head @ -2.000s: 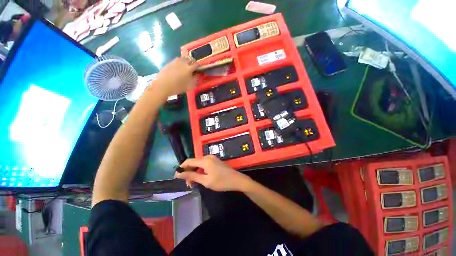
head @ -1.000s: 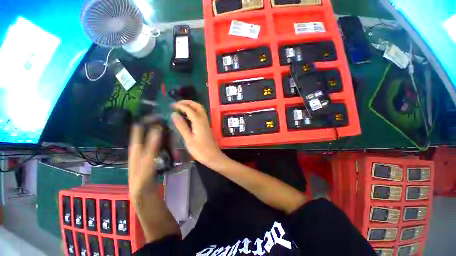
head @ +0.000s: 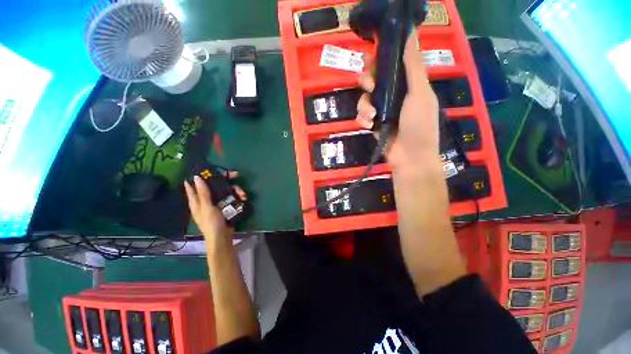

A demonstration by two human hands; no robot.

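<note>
My left hand (head: pixel 211 200) holds a phone (head: pixel 220 192), black back up with white labels and a yellow-orange mark, above the bench left of the tray. My right hand (head: pixel 408 104) grips the black barcode scanner (head: pixel 393 66) over the red phone tray (head: pixel 299 138), its round-ended head over the top row. The tray holds several phones with black backs up (head: pixel 342 151) and gold-fronted phones in the top row (head: pixel 317 21). Two white barcode labels (head: pixel 342 58) show on slot floors in the second row. My right hand and the scanner partly hide the right column.
White fan (head: pixel 138 45) at upper left; a black handheld device (head: pixel 244 79) beside it. A mouse (head: pixel 143 187) is on the left mat (head: pixel 160 163). A dark phone-like device (head: pixel 488 69) is right of the tray. More red trays stand at lower left (head: pixel 138 294) and lower right (head: pixel 501 276). Monitors flank the bench.
My right hand has moved from left of the tray to over it, now with the scanner. A phone came out of the second-row left slot. My left hand has moved down to the left side.
</note>
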